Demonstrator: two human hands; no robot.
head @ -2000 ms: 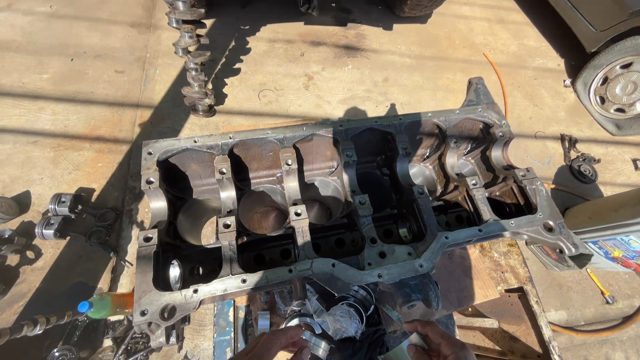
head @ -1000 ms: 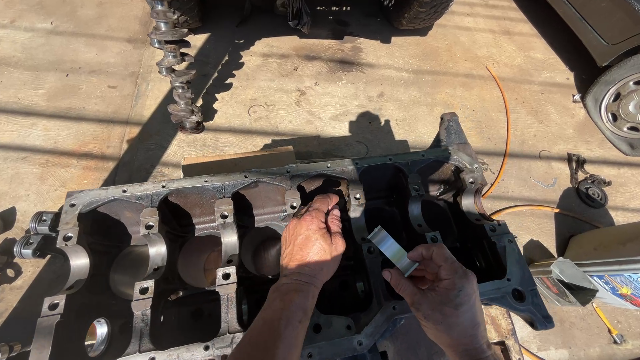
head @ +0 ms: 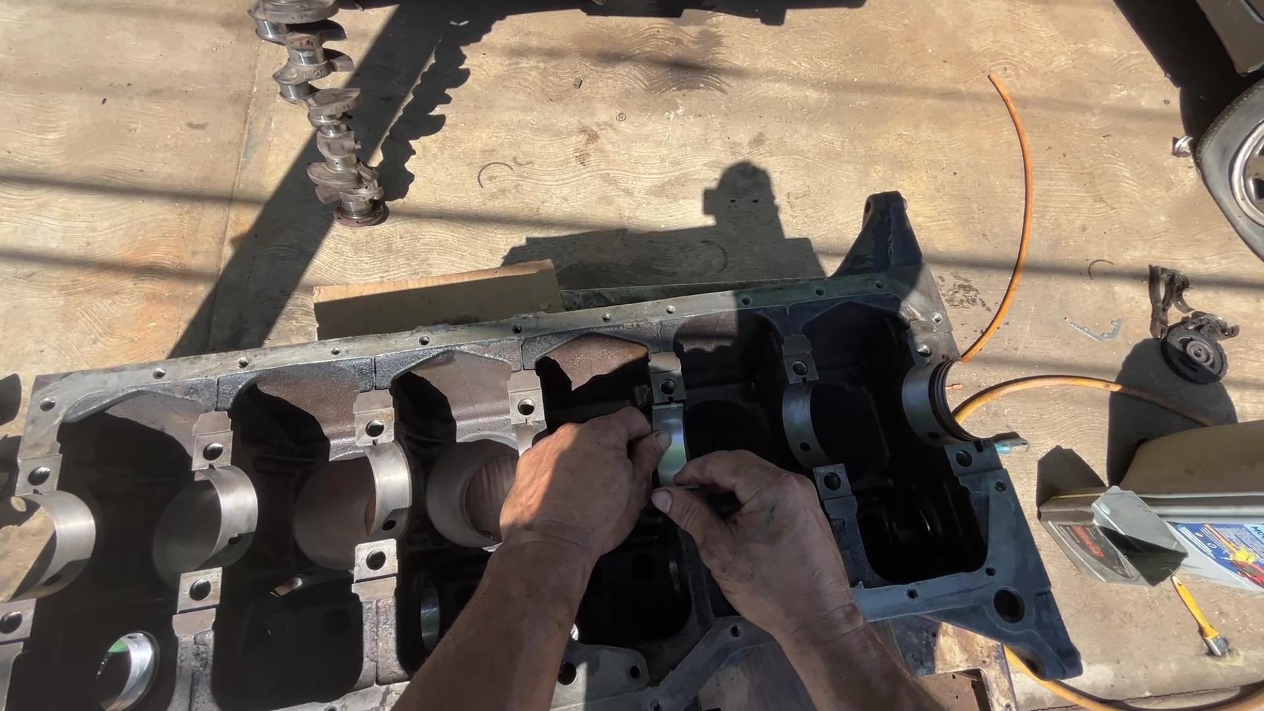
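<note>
An upturned engine block [head: 583, 331] lies across the lower view, its main bearing saddles facing up. A shiny half-round bearing shell [head: 671, 444] sits in one saddle right of the middle. My left hand [head: 583, 484] has its thumb and fingertips at the shell's left side. The fingers of my right hand [head: 755, 533] pinch at its lower end. Whether either hand grips the shell or only presses it is hard to tell. Further right, the end saddle [head: 926, 400] has a smooth curved surface, partly in shadow.
A crankshaft [head: 336, 128] stands on the concrete beyond the block. A wooden board [head: 434, 296] touches the block's far side. An orange hose [head: 1025, 197] runs at the right, near a pulley part [head: 1193, 351], a box [head: 1200, 459], a yellow-handled brush [head: 1197, 607] and a car wheel [head: 1239, 178].
My right hand has moved left to the saddle beside my left hand. The shell it held up a second ago is no longer raised, and a shell now lies in that saddle.
</note>
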